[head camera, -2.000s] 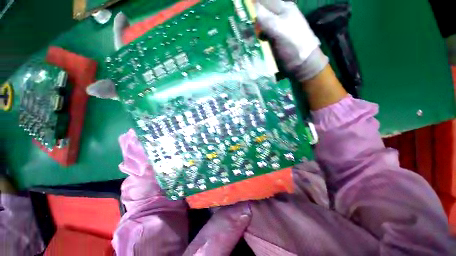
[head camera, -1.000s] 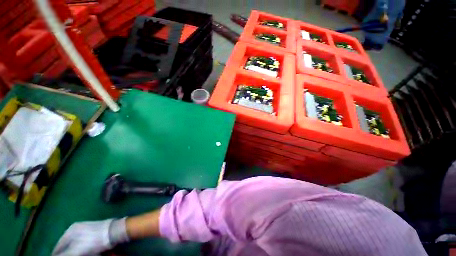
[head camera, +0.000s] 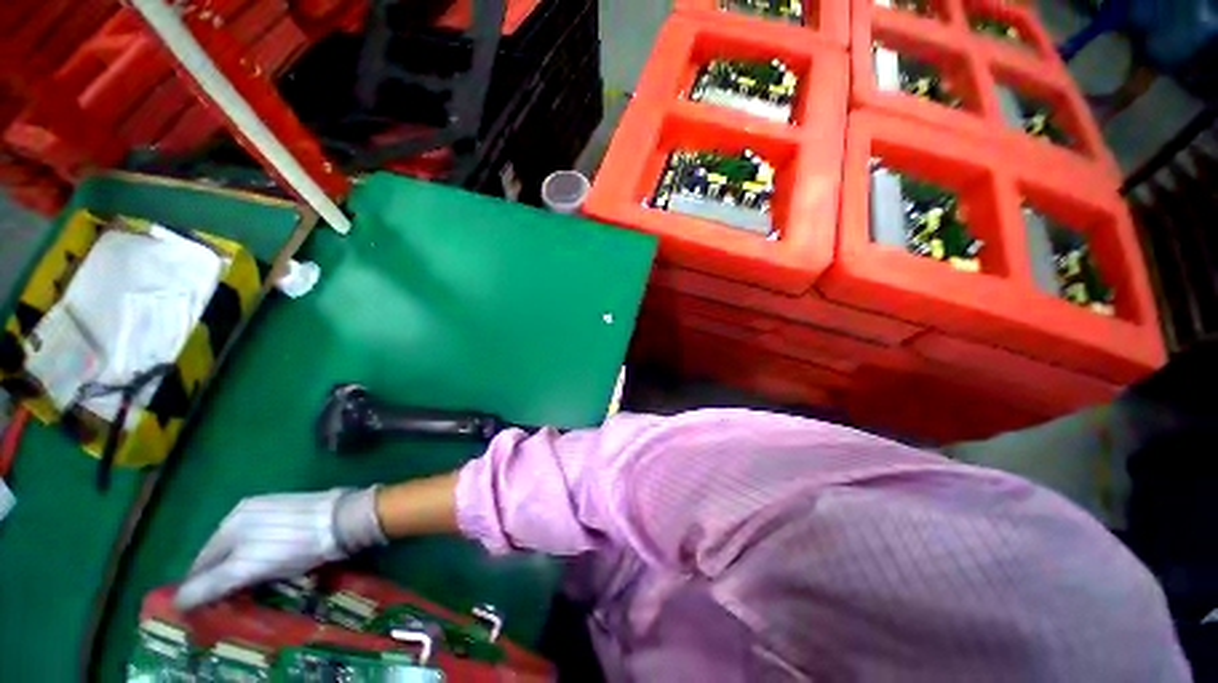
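My right hand (head camera: 271, 540), in a white glove, reaches in from the right at the lower left. Its fingertips touch the far corner of a red foam pad (head camera: 514, 656); whether they grip it cannot be told. A green circuit board (head camera: 321, 663) with cream connectors and small metal brackets lies by the pad at the bottom edge, partly cut off. More green board parts and a cream connector (head camera: 351, 607) show closer to the hand. My left hand is not in view.
A black handheld scanner (head camera: 408, 423) lies on the green bench (head camera: 468, 287). A document holder (head camera: 140, 300) with a yellow-black border is at left. Red foam trays (head camera: 815, 240) with boards are stacked right of the bench. A small round cup (head camera: 565, 191) is at the bench edge.
The view has swung right from the lifted board to the scanner and tray stack. Since one second ago, the view has tilted down, and the foam pad and boards show under my right hand.
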